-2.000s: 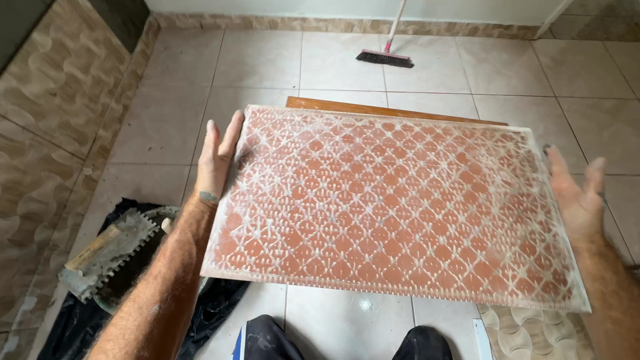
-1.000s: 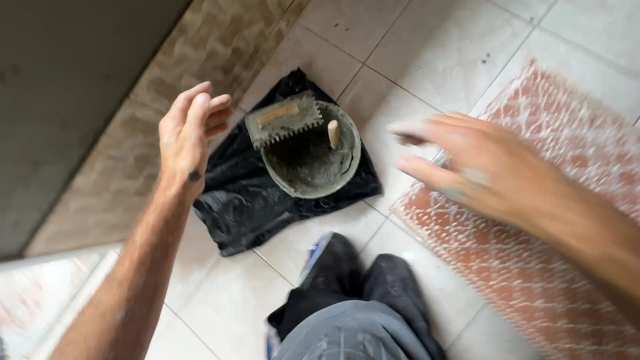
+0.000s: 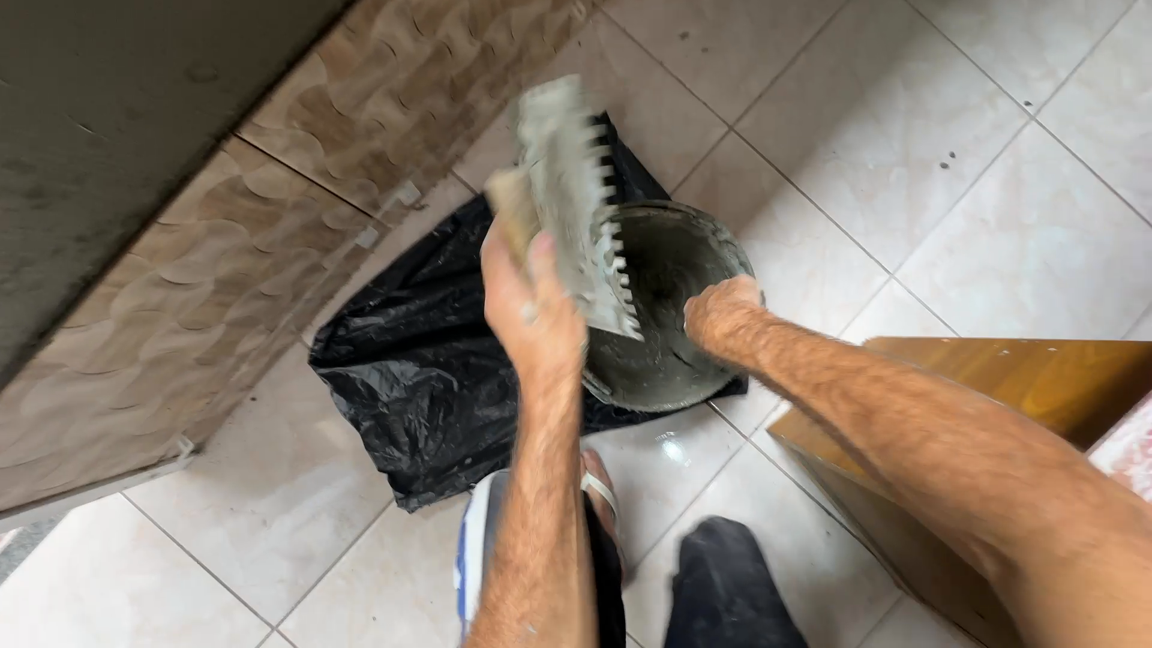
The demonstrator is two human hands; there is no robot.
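Note:
My left hand [image 3: 533, 306] grips the handle of a notched trowel [image 3: 571, 198], whose mortar-smeared toothed blade is tilted over the left side of a bucket [image 3: 670, 369]. Grey mortar coats the inside of the bucket. My right hand [image 3: 727, 310] is closed at the bucket's right inner side; whatever it holds is hidden under the fingers. Beneath the bucket lies a black plastic bag [image 3: 423, 360], spread on the floor.
A wall with wavy-patterned tiles [image 3: 297, 153] and small spacer clips runs along the left. At right stands a wooden box-like piece [image 3: 999, 378], with a corner of the patterned tile [image 3: 1129, 450] beside it. My feet are just below the bucket.
The notched trowel, earlier resting on the bucket, is now raised in my left hand. My right hand has moved to the bucket, where a wooden handle stood. The large tile held two seconds ago is released.

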